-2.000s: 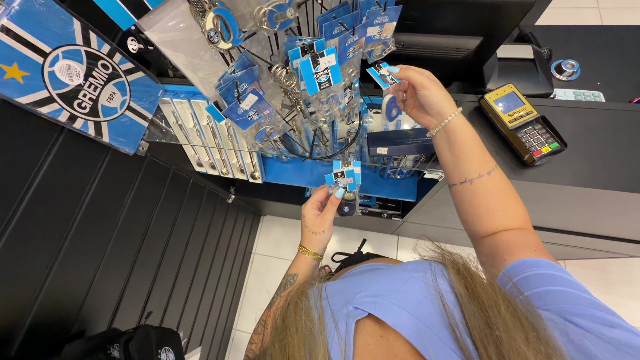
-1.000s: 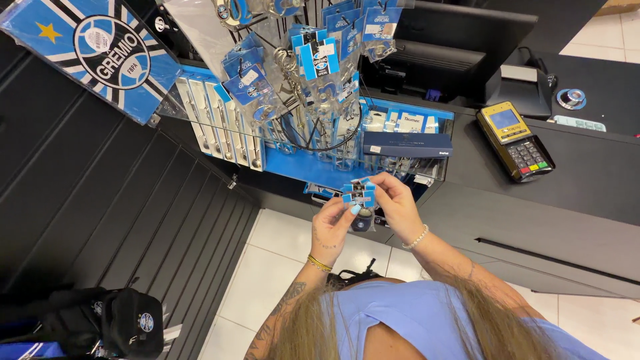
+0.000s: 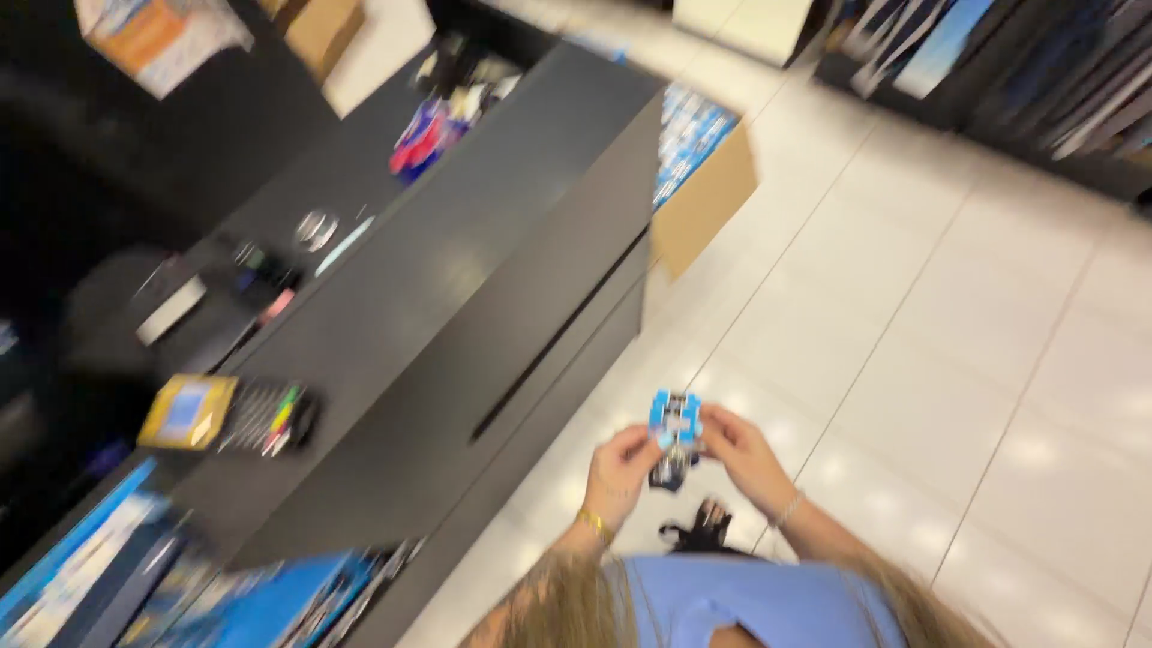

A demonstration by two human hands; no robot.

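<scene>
Between my two hands, in front of my body over the floor, is a small blue, white and black carded item (image 3: 675, 416) in clear packaging; a dark part hangs below the card. My left hand (image 3: 623, 470) pinches its lower left side with thumb and fingers. Fingers of my right hand (image 3: 740, 450) hold the right edge. Whether it is one package or several together cannot be told, as motion blurs the picture.
A dark counter (image 3: 450, 270) runs diagonally at left, with a yellow and black card terminal (image 3: 191, 412) on it. Past its end stands a cardboard box (image 3: 706, 202) of blue-and-white items. Clothes (image 3: 1035, 81) hang at upper right. Display goods (image 3: 270, 603) fill the lower left.
The view has swung right, off the hanging display. My right hand, two seconds ago up at the display with a blue card, came down beside my left hand; both now hold the carded item over the floor.
</scene>
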